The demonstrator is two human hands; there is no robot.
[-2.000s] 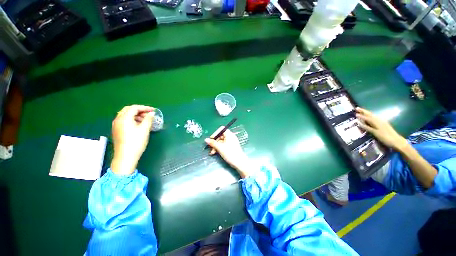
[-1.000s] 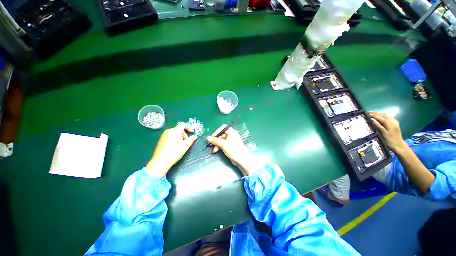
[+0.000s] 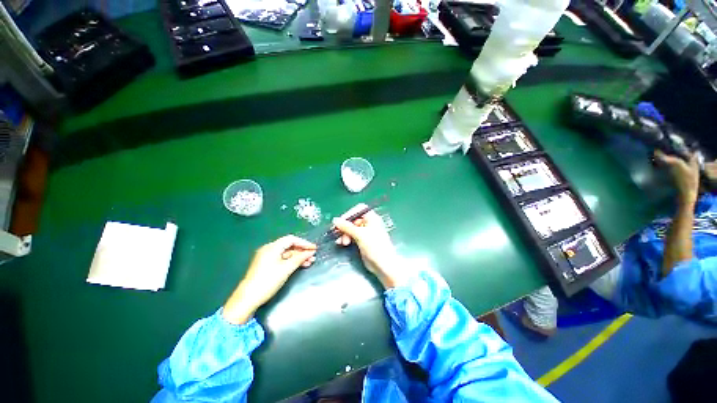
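Observation:
My right hand [image 3: 365, 238] holds dark tweezers [image 3: 354, 212], their tip pointing down-left toward my left hand. My left hand [image 3: 277, 268] is low over the bench, thumb and fingertips together near the tweezer tip; whether a tiny part is between them is too small to tell. A clear strip with fine marks [image 3: 383, 223] lies flat under and beside both hands, partly hidden. A loose pile of whitish bits [image 3: 307, 210] lies just above my hands. A left clear cup [image 3: 243, 198] holds greyish-white bits and a right clear cup [image 3: 356, 175] holds whiter contents.
A pale square sheet [image 3: 132, 256] lies at far left. A wrapped post [image 3: 487, 79] stands beside a long black tray [image 3: 542, 199] of units. At right, another person's hands [image 3: 685, 177] hold a second black tray [image 3: 629, 122]. Black trays [image 3: 206, 35] line the back.
My left hand has gone from the left cup to the pile, then down onto the strip. My right hand stays near the same place. The other person has left the near tray and holds another tray.

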